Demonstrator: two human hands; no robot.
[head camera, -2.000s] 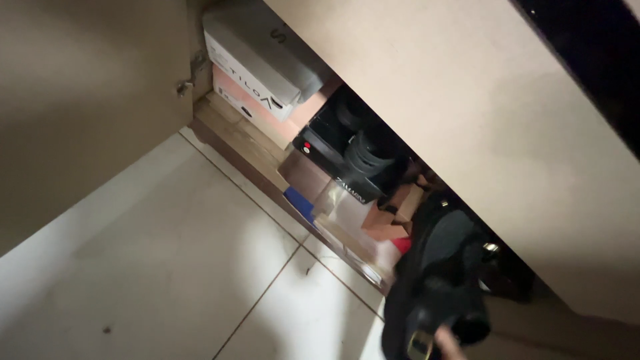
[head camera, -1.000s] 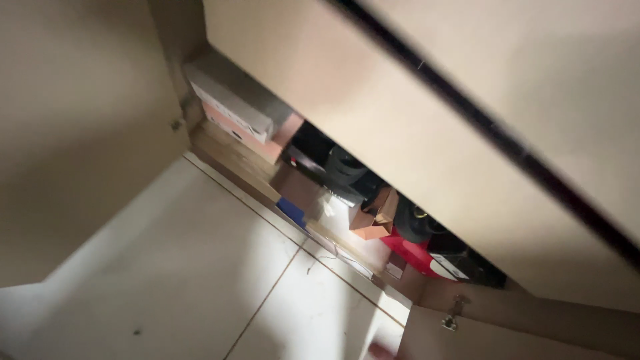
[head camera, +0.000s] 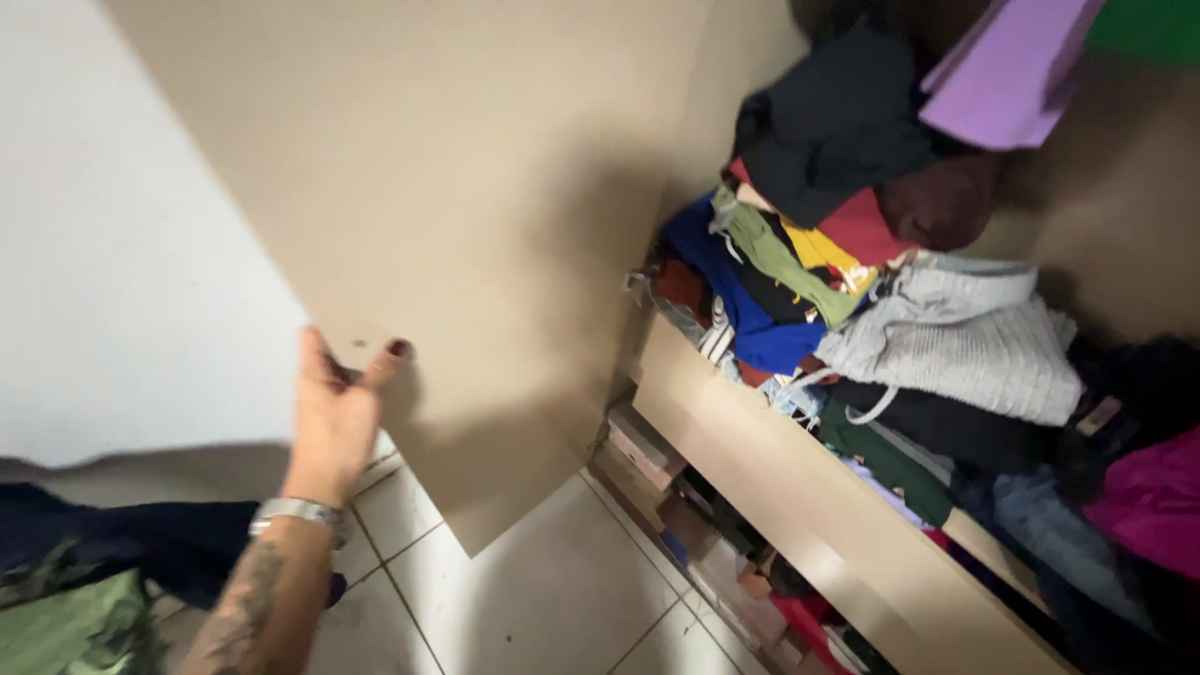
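My left hand (head camera: 339, 412), with a silver watch on its wrist, grips the free edge of an open beige wardrobe door (head camera: 487, 234), its thumb on the inner face and the other fingers around the edge. My right hand is out of view. To the right of the door, a heap of folded and crumpled clothes fills the wardrobe, with a light grey ribbed garment (head camera: 975, 337) on it. Beneath the beige drawer front or panel (head camera: 825, 525), boxes (head camera: 642, 445) and a red item (head camera: 811, 628) lie in the low compartment.
White floor tiles (head camera: 525, 600) run below the door. Dark blue cloth (head camera: 178, 539) and a green patterned cloth (head camera: 84, 609) lie at lower left, near my forearm. A lilac garment (head camera: 1008, 75) hangs at upper right. A white wall (head camera: 131, 262) stands behind the door.
The view has swung up to the clothes and the door. My left hand now grips the door edge. The black shoe or sandal held by a hand two seconds ago is no longer in a visible hand.
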